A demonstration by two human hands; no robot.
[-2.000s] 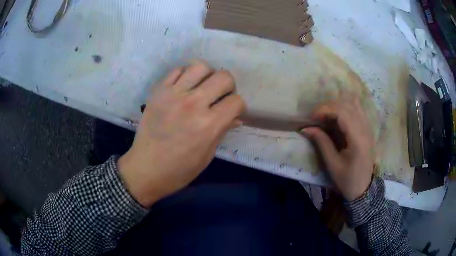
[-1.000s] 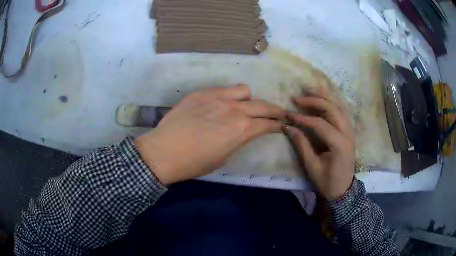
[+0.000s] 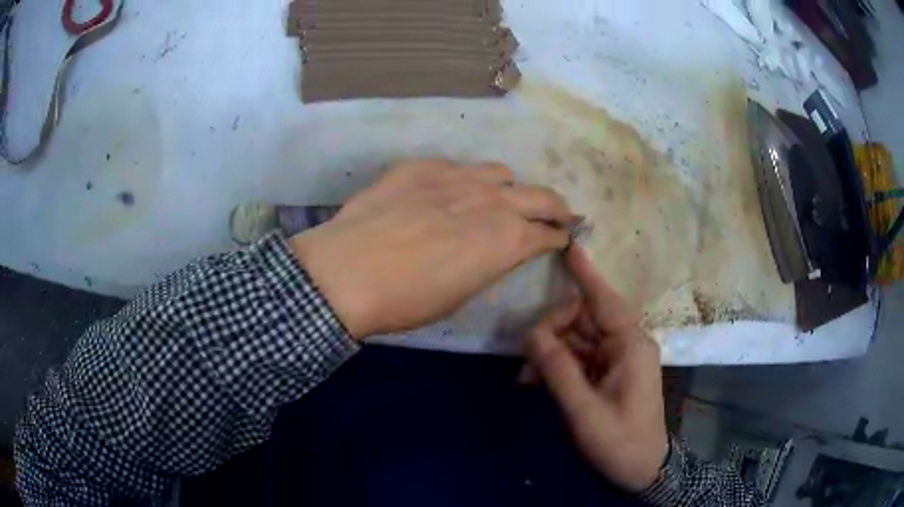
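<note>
The pressing template [image 3: 305,216] lies on the white pressing table; only its tan-wrapped left end and a short dark part show. My left hand [image 3: 436,248] lies over the rest, pressing it and the fabric tab down. A small pointed tip of the tab [image 3: 578,226] shows past my left fingertips; the rest is hidden. My right hand [image 3: 605,376] is at the table's front edge, its index finger touching that tip, its thumb apart and other fingers curled and slightly blurred.
Pressed tabs [image 3: 401,50] lie in an overlapping ridged stack at the back. A steam iron [image 3: 793,198] rests at the right. Red-handled snips [image 3: 87,14] and a beige fabric tie [image 3: 55,99] lie at the far left. White scraps [image 3: 778,40] lie at the back right.
My left hand has gone from a raised grip to lying flat over the template and tab. My right hand has moved left and towards me, its index finger now extended to the tip.
</note>
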